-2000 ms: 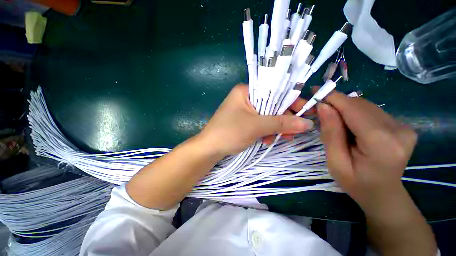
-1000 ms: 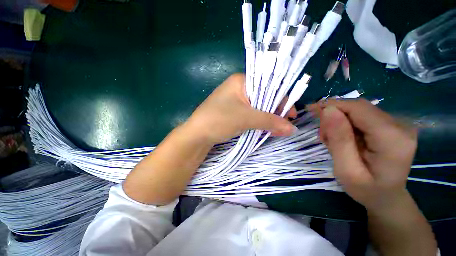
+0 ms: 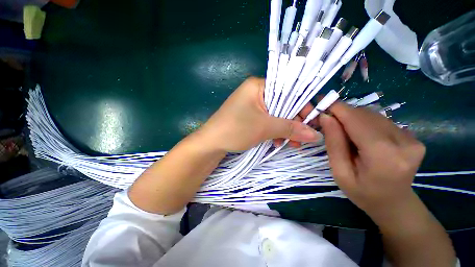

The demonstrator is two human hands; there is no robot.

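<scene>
My left hand (image 3: 250, 117) is closed around a sheaf of white USB cables, whose plugs (image 3: 325, 34) with silvery metal tips fan upward. My right hand (image 3: 372, 146) pinches a single white plug (image 3: 327, 100) between thumb and fingers, just right of my left thumb, its tip pointing up and right. Whether my right hand also holds a small tool cannot be told. The rest of the cable bundle (image 3: 271, 180) runs across below both hands and curves up at the far left. More plug ends (image 3: 369, 99) lie behind my right hand.
Dark green table (image 3: 156, 68). A white strip (image 3: 398, 39) and a clear cup (image 3: 452, 55) are at upper right, with two small reddish prongs (image 3: 356, 69) nearby. Greyish-white cables (image 3: 57, 214) are at lower left. A yellow patch (image 3: 34, 22) is at upper left.
My right hand has moved left and now pinches a plug beside my left thumb; one second ago it was apart from the nearest plug. The fan of plugs has shifted right.
</scene>
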